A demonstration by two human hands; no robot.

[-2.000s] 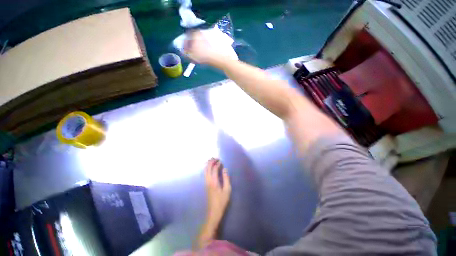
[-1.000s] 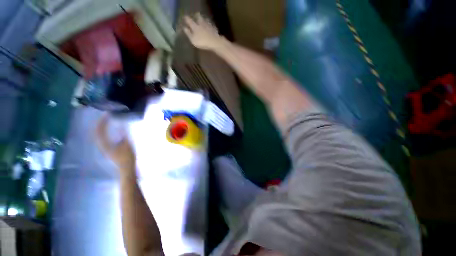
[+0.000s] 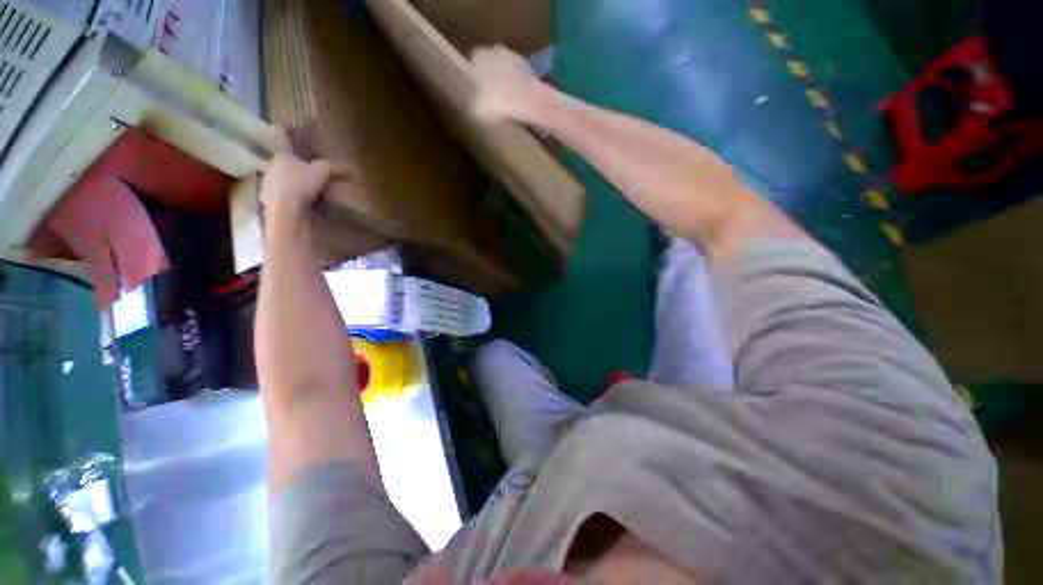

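Flat brown carton blanks (image 3: 395,137) stand on edge beside the table, parted into a left and a right portion with a gap between. My left hand (image 3: 300,183) is curled over the edge of the left portion, close to the machine's outlet; its fingertips are blurred. My right hand (image 3: 503,86) grips the upper outer edge of the right portion, which leans outward. Its fingers are partly hidden behind the cardboard.
The shrink tunnel (image 3: 194,97) with red flaps is at the left, with black shrink-wrapped boxes (image 3: 183,331) at its outlet. A yellow tape roll (image 3: 392,368) and white label strip (image 3: 444,306) are on the metal table (image 3: 200,457). A red object (image 3: 949,114) is at the right.
The view has turned from the table to the blanks beside it. My left hand has moved from the table to the blanks; my right hand has gone from white material across the table to them.
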